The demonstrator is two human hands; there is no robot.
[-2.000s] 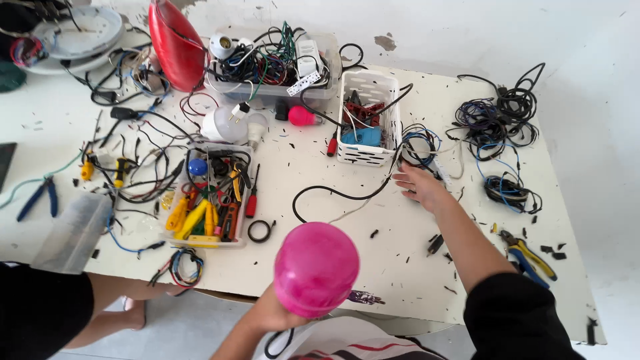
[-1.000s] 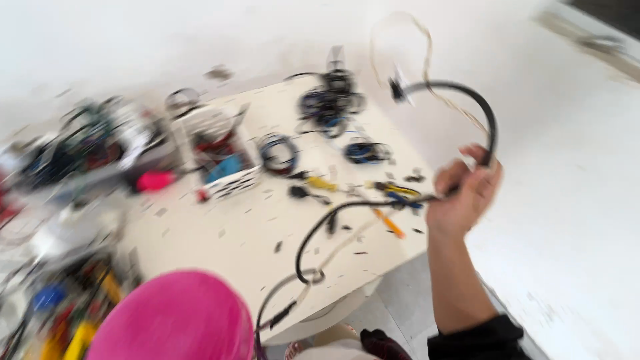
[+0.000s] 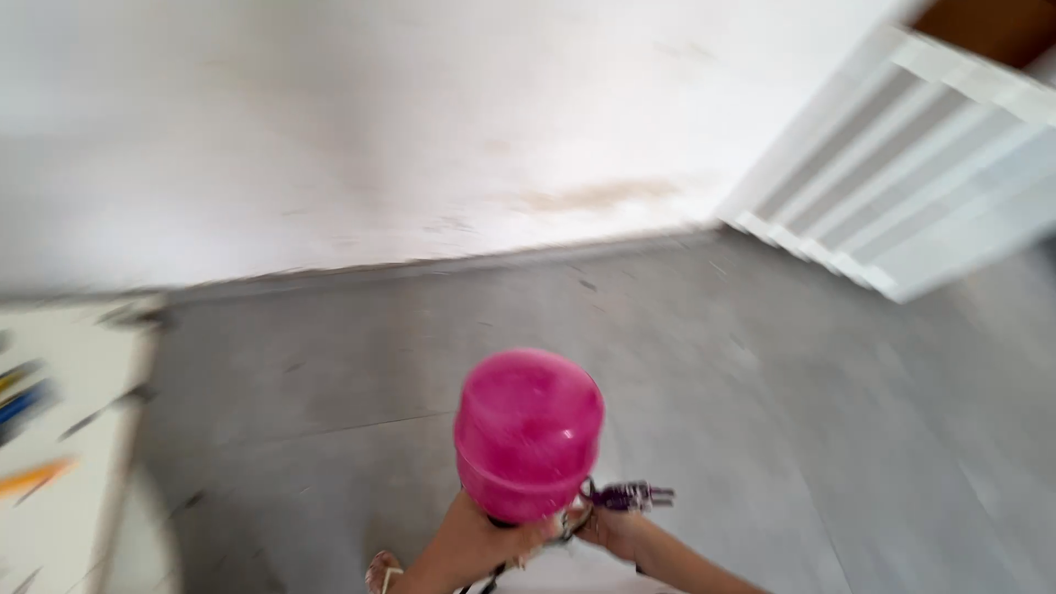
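Note:
A large pink bulb-shaped piece (image 3: 528,433), glossy and rounded, stands upright in my left hand (image 3: 495,532), whose fingers close round its lower end. My right hand (image 3: 610,528) is just to the right and below, with its fingers on a dark cord. Beside its fingers a dark two-pin plug (image 3: 634,497) points right. Part of the cord (image 3: 495,577) hangs below my left hand. Blur and the pink piece hide where the cord joins.
At the left edge is the white table (image 3: 107,371) with blue-and-yellow-handled pliers (image 3: 21,400) and an orange tool (image 3: 37,477). Grey floor (image 3: 330,462) meets a white wall (image 3: 371,132). A white slatted or ribbed panel (image 3: 891,157) is at the upper right. A foot shows at the bottom.
The view has swung far right, off the table. My right hand, raised with the black cord one second ago, is now low beside my left hand and the pink piece.

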